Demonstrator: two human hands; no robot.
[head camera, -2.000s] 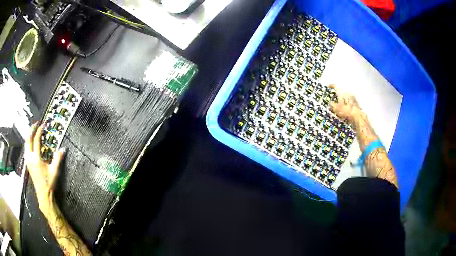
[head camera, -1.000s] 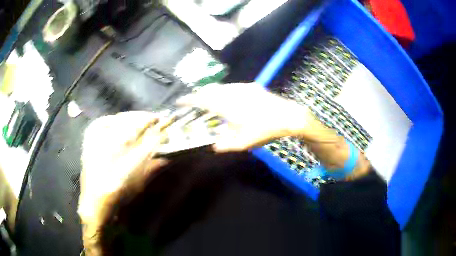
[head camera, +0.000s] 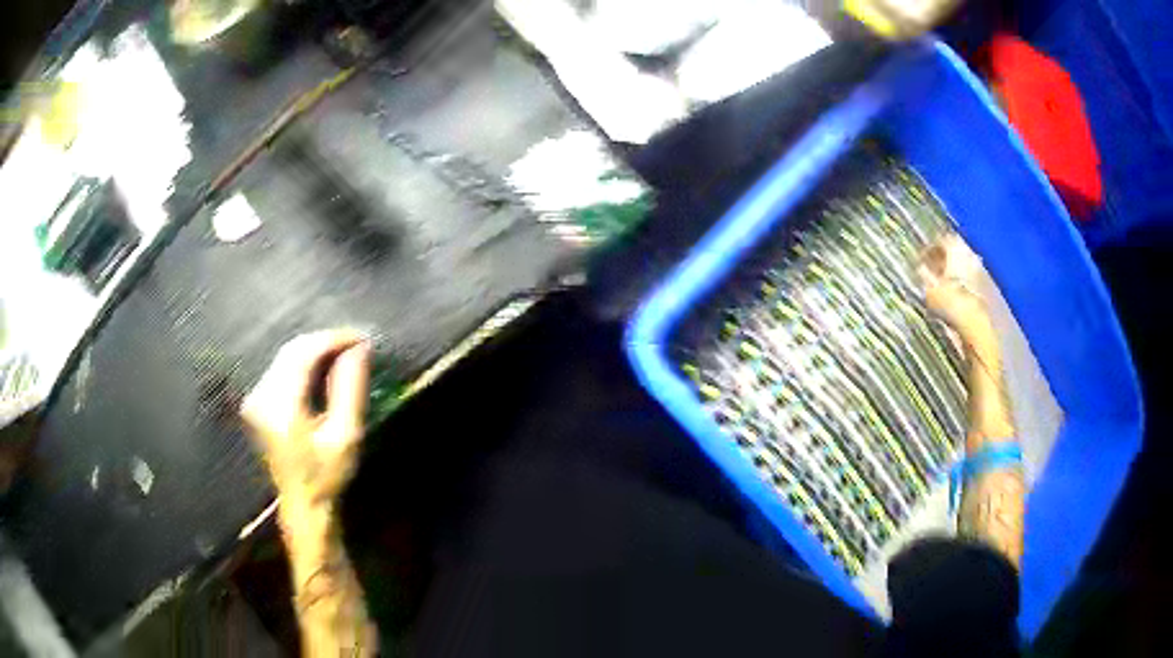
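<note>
Rows of populated PCB strips (head camera: 823, 373) lie in the blue tub (head camera: 753, 251) at right, blurred by motion. My right hand (head camera: 952, 280) is inside the tub at the far right end of the rows, touching or just above a strip; its fingers are too small and blurred to tell if they hold one. My left hand (head camera: 313, 396) is over the near edge of the black mat (head camera: 425, 276), thumb and fingers curled with a gap between them, and nothing shows in it.
A green-edged reel (head camera: 90, 234) stands on white paper at left. A small white piece (head camera: 236, 219) lies on the mat. A green and white board piece (head camera: 579, 186) is at the bench edge. White paper (head camera: 733, 52) lies at the top. A red bin (head camera: 1048, 116) is beyond the tub.
One second ago both hands held a strip over the bench edge. My left hand has let go; my right hand has moved right into the tub. The view has shifted.
</note>
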